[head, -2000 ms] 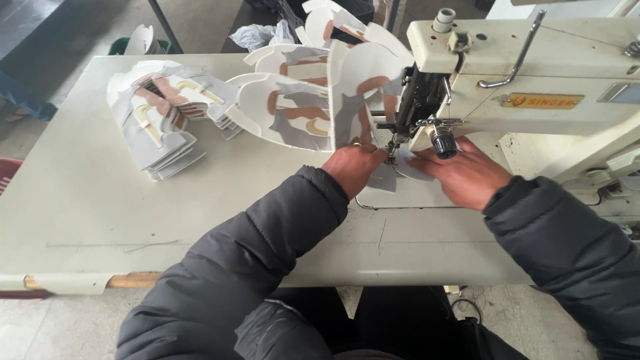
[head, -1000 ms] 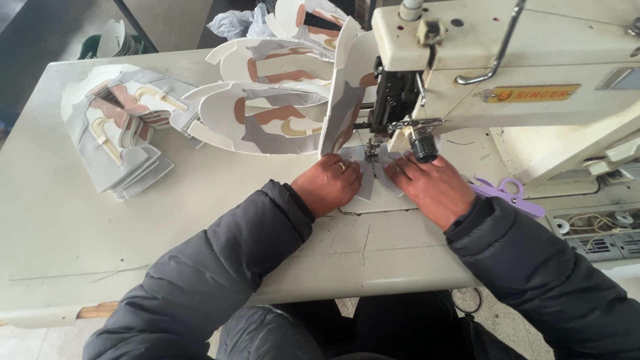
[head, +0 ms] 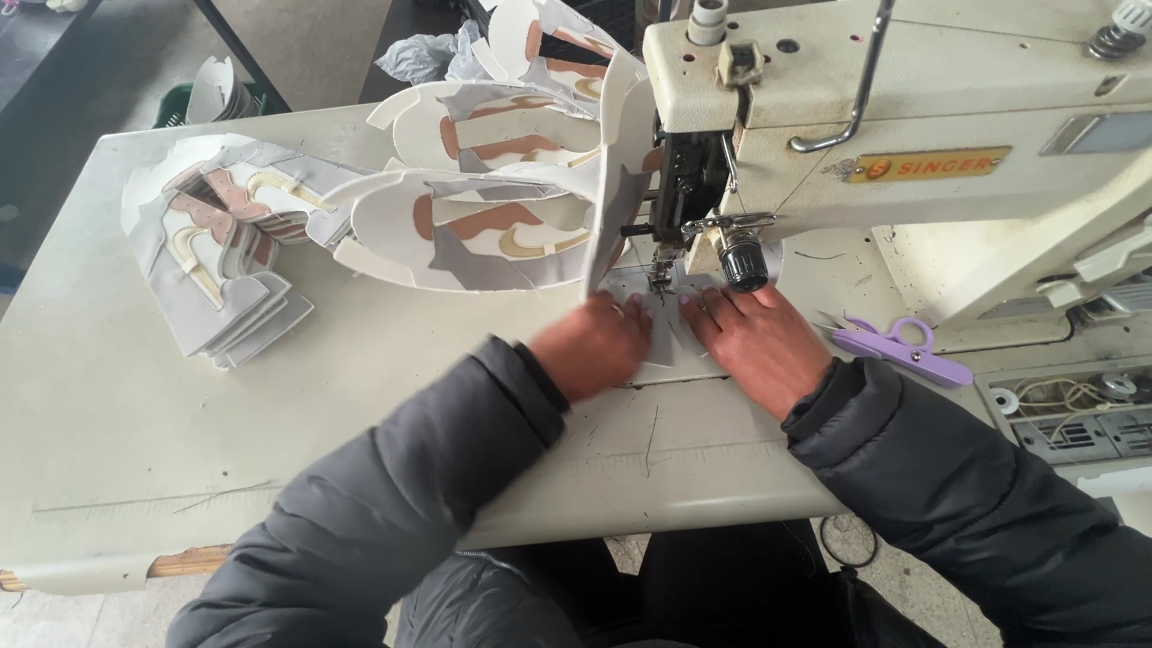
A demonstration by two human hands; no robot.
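A cream Singer sewing machine (head: 909, 108) stands at the right, its presser foot (head: 662, 273) down near grey shoe-upper pieces (head: 663, 335). My left hand (head: 596, 346) grips the upper's edge left of the foot, slightly blurred, fingers curled. Just right of the foot, my right hand (head: 760, 346) presses the grey material with bent fingers. A chain of joined white, grey and brown shoe uppers (head: 486, 229) loops behind and left of my left hand. Farther left lies a stack of folded uppers (head: 225, 243) with beige swoosh-shaped patches.
Purple thread snips (head: 909, 353) lie right of my right hand. Beyond them is a recessed tray (head: 1071, 396) with bobbins and metal plates. A clear plastic bag (head: 427, 58) and a green basket (head: 171, 106) are behind the worktable (head: 360, 423), whose front edge is chipped.
Both hands stay beside the presser foot. Since the oldest frame, my right hand has come out from beneath the machine head's knob toward the table's front. The view has shifted closer.
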